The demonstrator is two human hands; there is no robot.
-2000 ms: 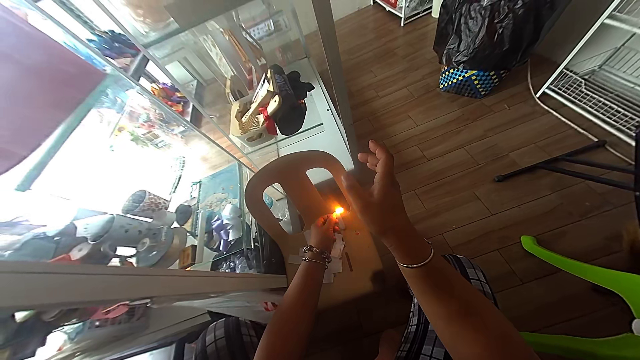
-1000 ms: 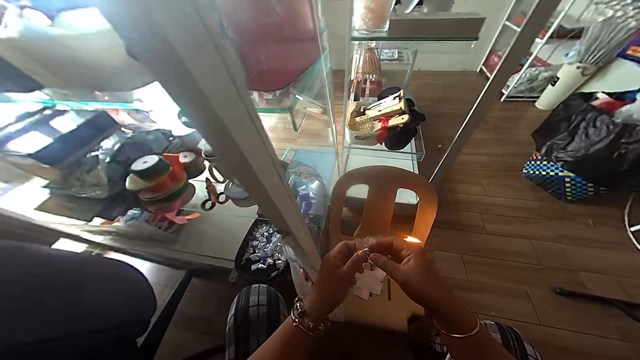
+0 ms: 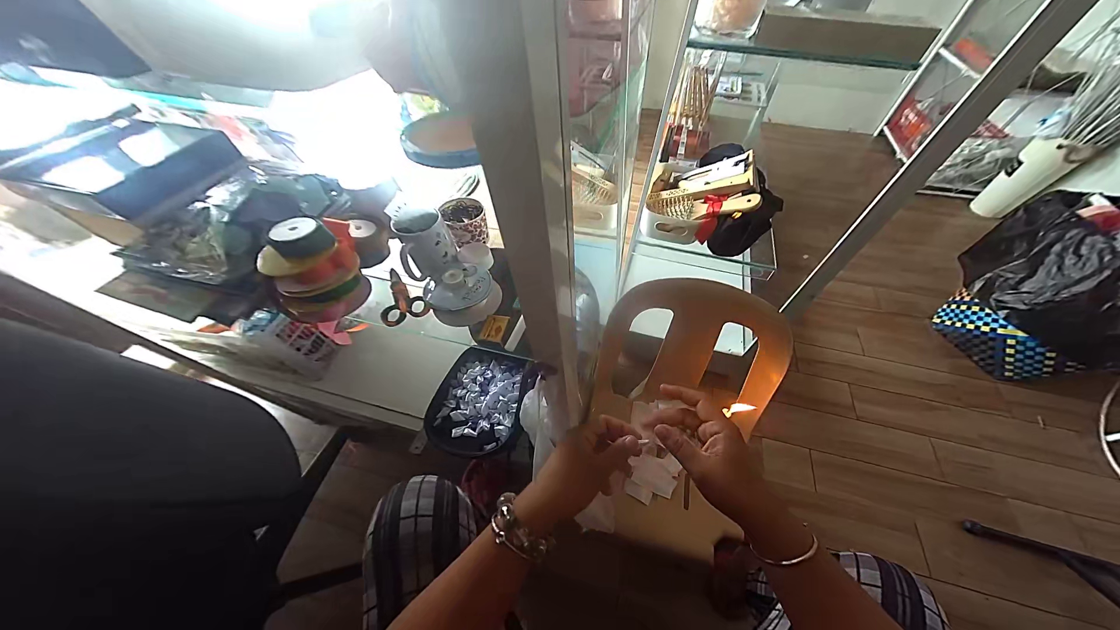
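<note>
My left hand (image 3: pixel 595 459), with a beaded bracelet at its wrist, pinches a small white piece between thumb and finger. Facing it, my right hand (image 3: pixel 704 446), with a metal bangle, has its fingers apart; whether it holds anything cannot be told. Just beyond the right fingers burns a small flame (image 3: pixel 740 409); what bears it is hidden. Both hands are over the seat of a plastic chair (image 3: pixel 691 302). White paper or fabric pieces (image 3: pixel 652 477) lie on the seat, with a thin brown stick (image 3: pixel 687 493) beside them. A black tray (image 3: pixel 435 420) to the left holds many small folded white pieces (image 3: pixel 481 398).
A glass shelf at left holds ribbon spools (image 3: pixel 315 271), orange-handled scissors (image 3: pixel 403 302) and a mug (image 3: pixel 424 245). A metal frame post (image 3: pixel 534 219) rises beside the chair. Behind are hairbrushes (image 3: pixel 700 206) in a white basket. A black plastic bag (image 3: pixel 1050 271) sits on the right floor.
The view has swung left. My hands, wide apart two seconds ago and touching one second ago, are now slightly apart. The flame, near my left fingers at first, is now beyond my right hand.
</note>
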